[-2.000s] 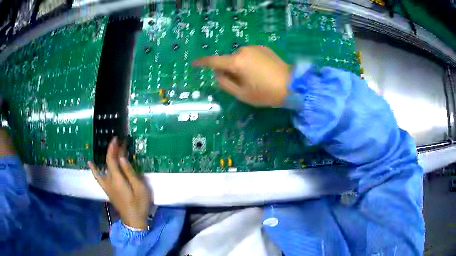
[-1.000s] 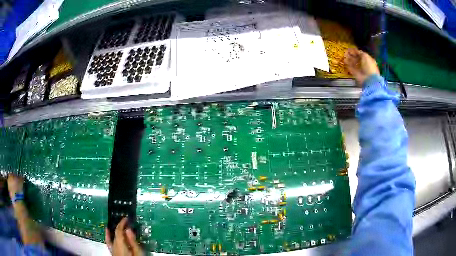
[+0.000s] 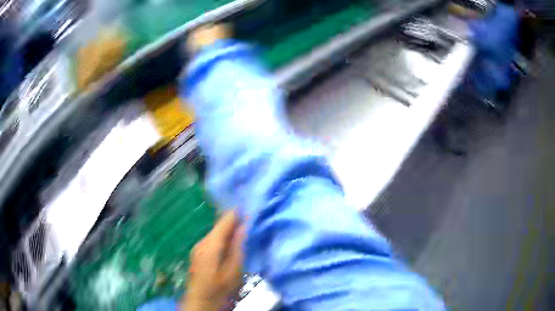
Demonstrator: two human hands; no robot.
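Note:
The whole view is blurred. The green printed circuit board [image 3: 152,225] lies at the lower left. My left hand [image 3: 213,264] is over the board beside my right sleeve; whether its fingers hold anything cannot be told. My right arm stretches up and across the view. My right hand [image 3: 210,35] is small and blurred at the dark space under the shelf edge, beyond the yellow component bin [image 3: 170,115]. Its fingertips and anything in them cannot be made out.
White drawing sheets [image 3: 97,176] lie left of the yellow bin. A tan-yellow bag [image 3: 100,58] is on the green shelf above. The pale metal conveyor [image 3: 365,115] runs to the upper right. Another person's blue-sleeved arm [image 3: 493,51] shows at the far upper right.
The view has swung to the right and tilted. My right hand has left the yellow bin and now reaches past it. My left hand appears nearer my right arm.

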